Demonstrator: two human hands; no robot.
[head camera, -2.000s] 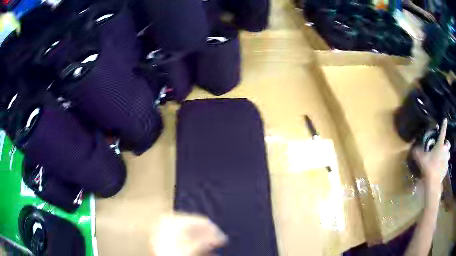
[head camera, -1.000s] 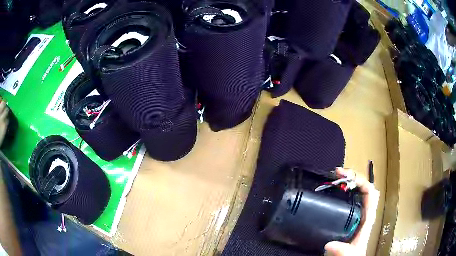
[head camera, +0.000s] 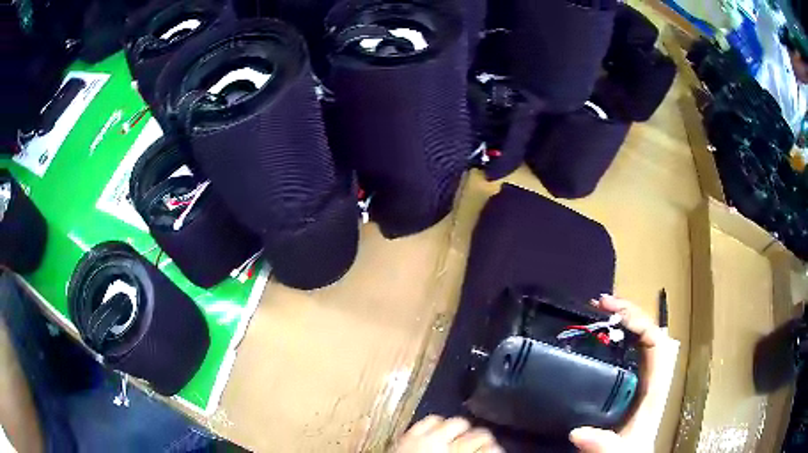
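Observation:
A glossy black speaker housing (head camera: 554, 385) lies on its side on the dark mesh fabric panel (head camera: 545, 243). Its recess faces up and shows thin red and white wire leads (head camera: 589, 332). My right hand (head camera: 638, 380) grips the housing's right end, thumb below and fingers above. My left hand (head camera: 447, 438) is at the bottom edge, partly cut off, near the housing's lower left; its fingertips are by the fabric, and whether it holds anything cannot be told.
Several wrapped housings (head camera: 266, 150) are piled at the left and back, some on a green printed sheet (head camera: 97, 212). A cardboard tray (head camera: 740, 265) with a black housing (head camera: 775, 358) is at the right. A thin black marker (head camera: 663, 308) lies beside it. Another person's arm (head camera: 13, 380) is at the left edge.
My right hand has brought the housing from the tray onto the fabric. Since then the housing has rolled slightly, showing more recess. My left hand has come in at the bottom edge.

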